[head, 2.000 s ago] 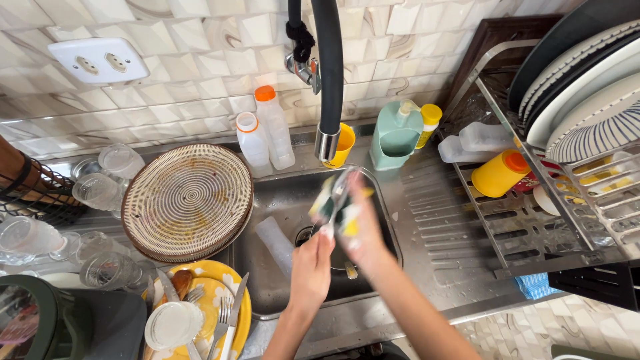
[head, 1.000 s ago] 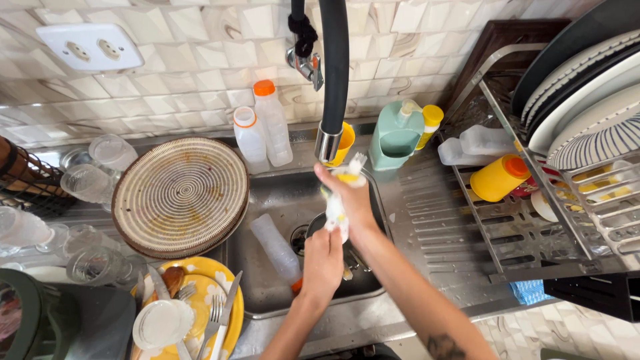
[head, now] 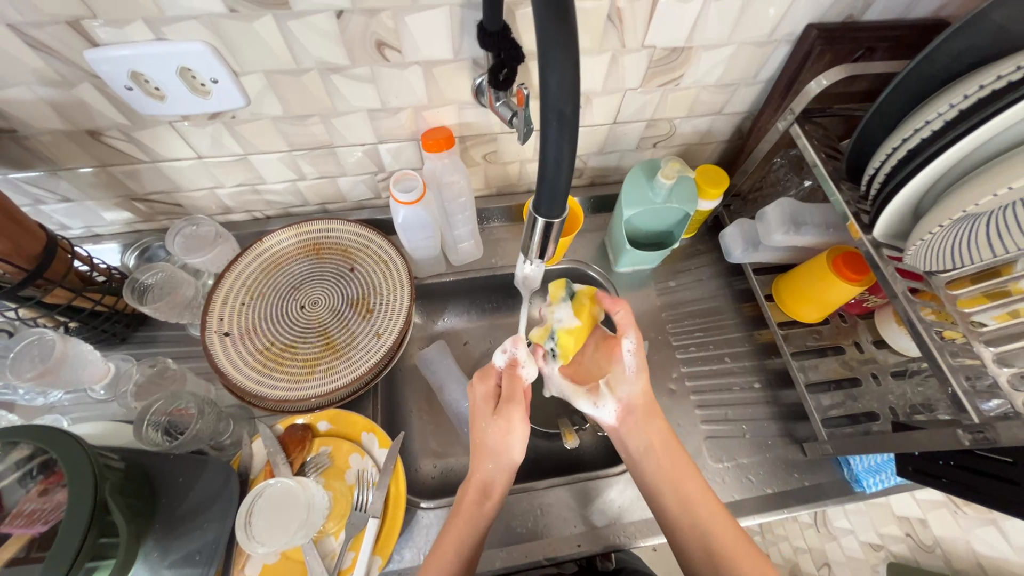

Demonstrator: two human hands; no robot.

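Note:
Over the steel sink (head: 428,488), my left hand (head: 500,412) grips a metal fork (head: 525,300) by its foam-covered handle, tines pointing up toward the faucet spout (head: 544,236). My right hand (head: 604,372), coated in suds, holds a soapy yellow sponge (head: 570,320) with a dark green side, just right of the fork. Below them in the basin lie a translucent plastic piece (head: 446,384) and a utensil handle (head: 569,433); other things there are partly hidden by my hands.
Patterned plates (head: 312,312) and a yellow plate with cutlery (head: 392,512) stand left, near clear glasses (head: 164,292). Behind the sink are plastic bottles (head: 454,200), a yellow cup (head: 570,228) and a green soap dispenser (head: 652,212). A metal dish rack (head: 888,300) stands right.
My hands have drawn apart: the sponge, earlier wrapped against the utensil, is now beside the fork, whose tines show plainly. My right hand has turned and its fingers have spread around the sponge.

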